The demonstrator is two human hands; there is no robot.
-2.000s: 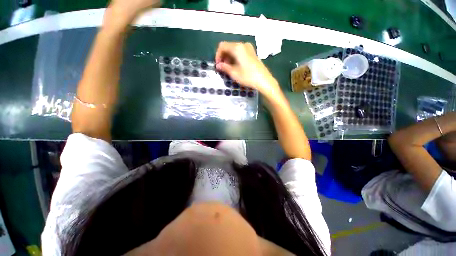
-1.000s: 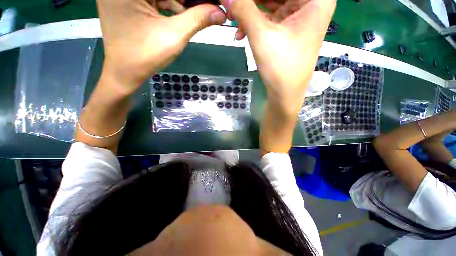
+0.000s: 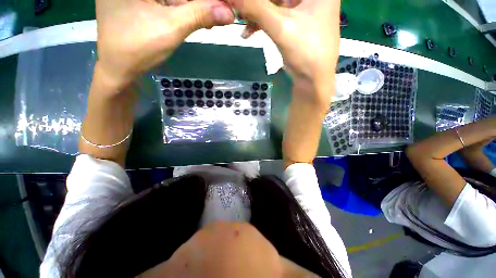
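Observation:
My left hand [image 3: 141, 35] and my right hand [image 3: 304, 40] are raised at the top of the view. Their thumbs nearly meet, and their fingertips are cut off by the top edge. Whatever they may hold is hidden. The clear pad sheet [image 3: 212, 127] lies on the worktop below them, between my forearms. It bears rows of round black pads [image 3: 187, 93], with a gap in the top row and in the fourth row. Its near part is glossy, without pads.
A green conveyor [image 3: 364, 11] carries spaced black units [image 3: 389, 29] beyond a white edge [image 3: 429, 64]. A clear bag with pale bits [image 3: 51, 126] lies left. Larger pad sheets [image 3: 400, 108], bearing a black unit [image 3: 379, 123], a white bottle [image 3: 343, 87] and a lid [image 3: 370, 81], lie right. A coworker's arm [image 3: 440, 163] is far right.
My hands came together from apart, the right one leaving the pad sheet. Since the middle frame they shifted slightly left and up, and the dark item between them left view. Belt units moved.

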